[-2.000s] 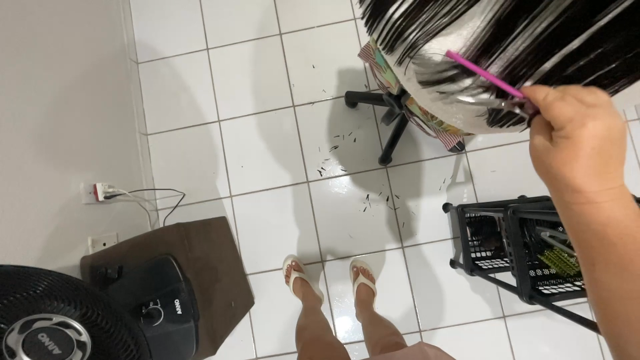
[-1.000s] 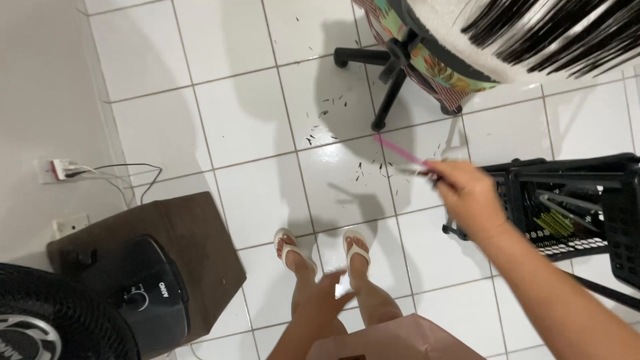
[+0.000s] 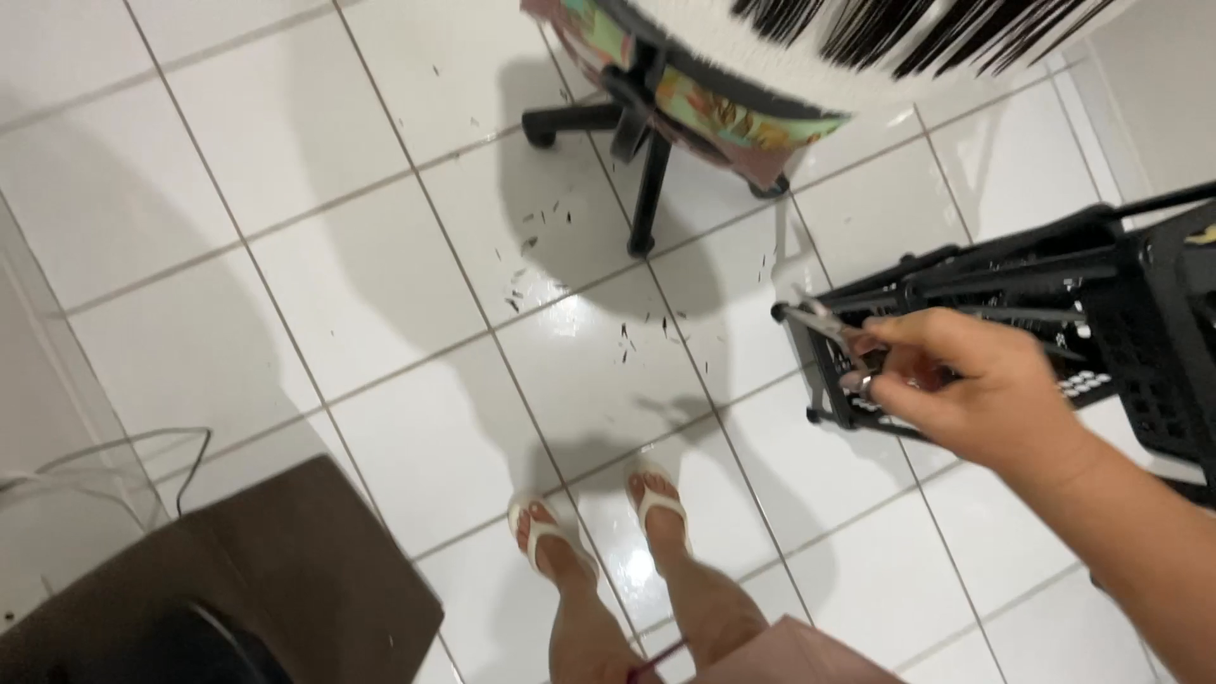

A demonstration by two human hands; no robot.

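Observation:
My right hand (image 3: 969, 380) grips metal scissors (image 3: 825, 323), their blades pointing up and left in front of a black rolling cart. No part of my left hand shows. A thin magenta strip (image 3: 660, 658), perhaps the handle of a comb, shows at the bottom edge by my legs; what holds it is hidden. Strands of dark wet hair (image 3: 874, 33) hang over a white surface at the top, above a chair with patterned fabric (image 3: 731, 109). Dark hair clippings (image 3: 624, 342) lie scattered on the tiles.
The black cart (image 3: 1130, 313) with perforated baskets stands at the right. Black chair legs (image 3: 651, 195) spread over the white tile floor. A brown stand (image 3: 285, 560) with a black object on it is at the lower left, cables beside it. My sandalled feet are below centre.
The pink tool held with the scissors in my right hand is out of that hand. My left hand, seen low in the frame a second ago, is out of view. The view has shifted.

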